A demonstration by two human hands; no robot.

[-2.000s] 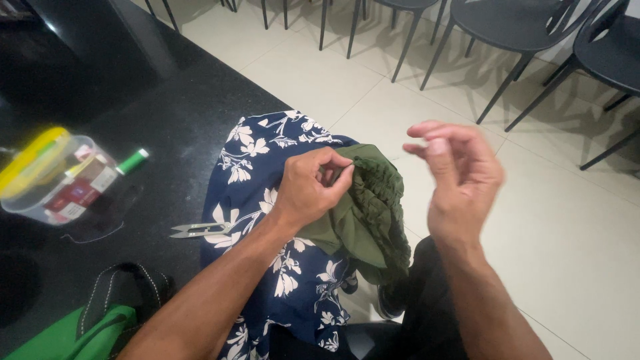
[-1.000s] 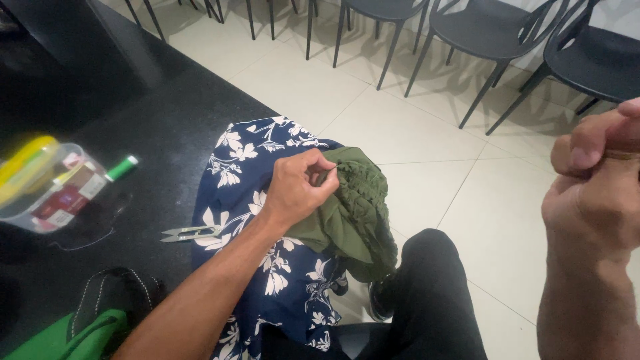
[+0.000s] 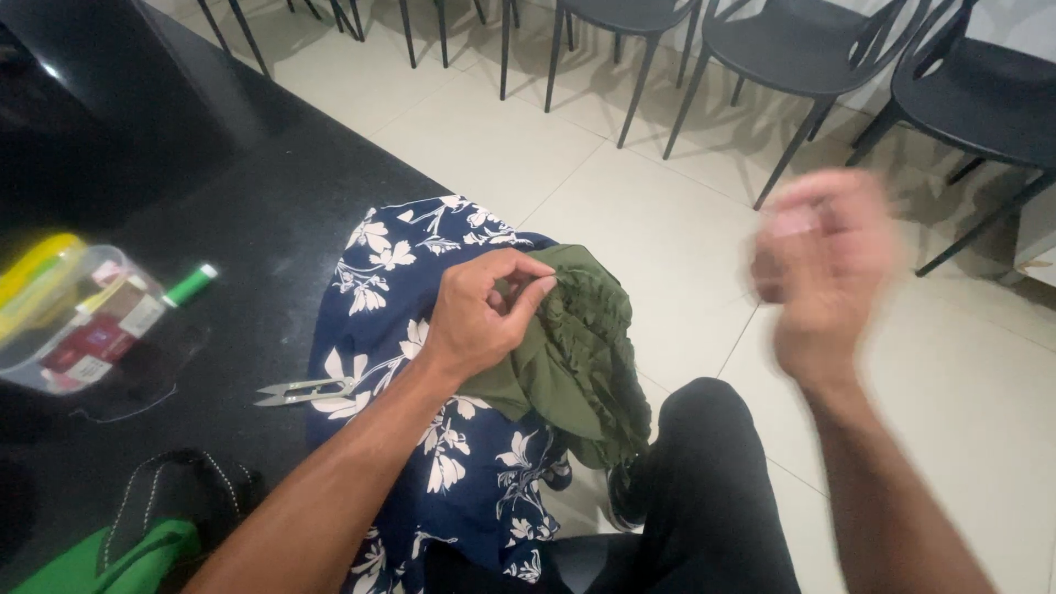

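Observation:
Olive-green gathered fabric (image 3: 577, 355) lies over navy cloth with a white floral print (image 3: 379, 247) at the table's edge. My left hand (image 3: 491, 309) pinches the upper edge of the green fabric between thumb and fingertips. Raised over the floor at the right, my right hand (image 3: 825, 264) is blurred, its fingers curled with thumb and fingertips close together; whether it holds a needle or thread cannot be told. Metal thread snips (image 3: 305, 391) rest with their handles on the floral cloth and their blades over the black table, left of my left forearm.
On the black table (image 3: 272, 289) stand a clear plastic box (image 3: 107, 330) with a yellow lid (image 3: 41, 268) and a green-and-white marker-like item (image 3: 190, 285). Loose thread (image 3: 132, 412) and a green bag (image 3: 132, 557) lie nearer. Black chairs (image 3: 792, 49) line the tiled floor.
My right hand first moved out to the far right, then came back partway toward the fabric. My left hand keeps its pinch on the green fabric.

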